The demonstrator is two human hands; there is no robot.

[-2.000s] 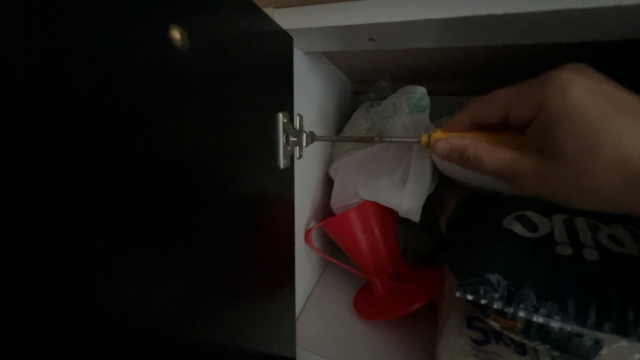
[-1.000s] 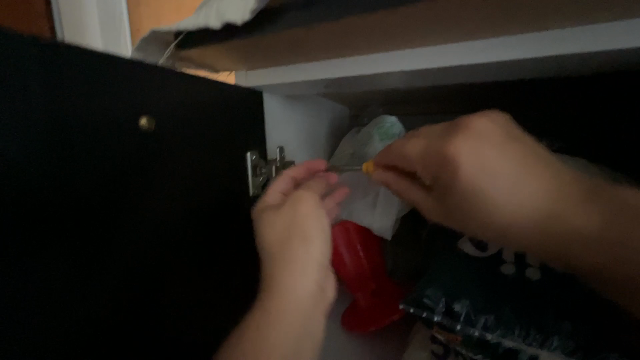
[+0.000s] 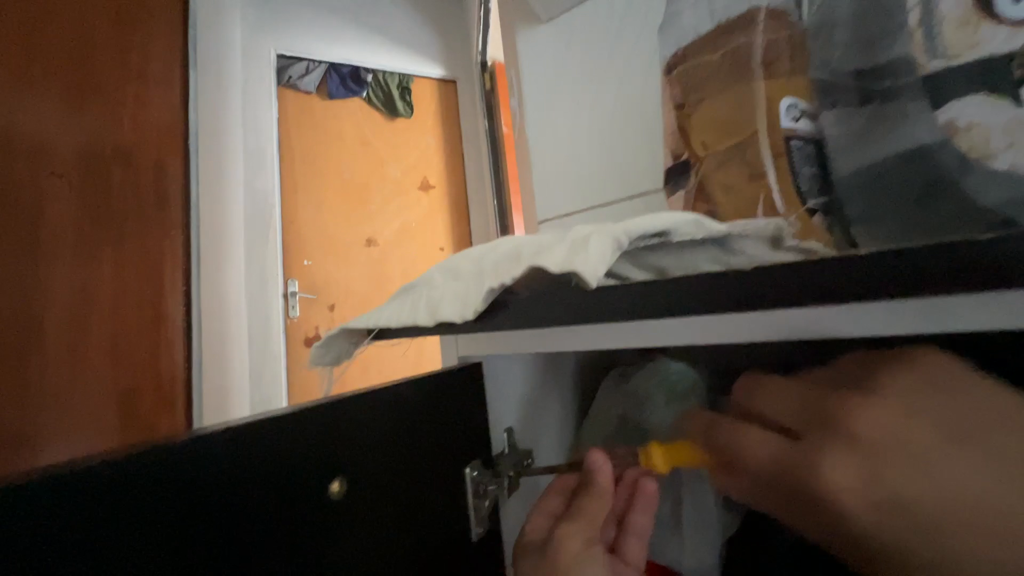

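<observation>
My right hand (image 3: 840, 448), partly blurred, holds the yellow handle of a screwdriver (image 3: 668, 457). The shaft runs left to a metal cabinet hinge (image 3: 492, 484), where its tip meets the hinge's arm by the white side panel. My left hand (image 3: 588, 520) pinches the shaft between thumb and fingers, just right of the hinge. The hinge joins that panel to a black cabinet door (image 3: 240, 488), which stands open at the lower left and bears a small brass-coloured round fitting (image 3: 337, 487).
Behind my hands, a pale plastic bag (image 3: 648, 400) lies inside the cabinet. A cream cloth (image 3: 512, 272) hangs over the black countertop edge (image 3: 720, 300). Packaged brown food (image 3: 728, 120) sits above. An orange wooden door (image 3: 368, 200) stands beyond.
My left hand, out of sight two seconds ago, now steadies the screwdriver's shaft. My right hand keeps its hold on the handle. The view has swung up, showing the countertop and room.
</observation>
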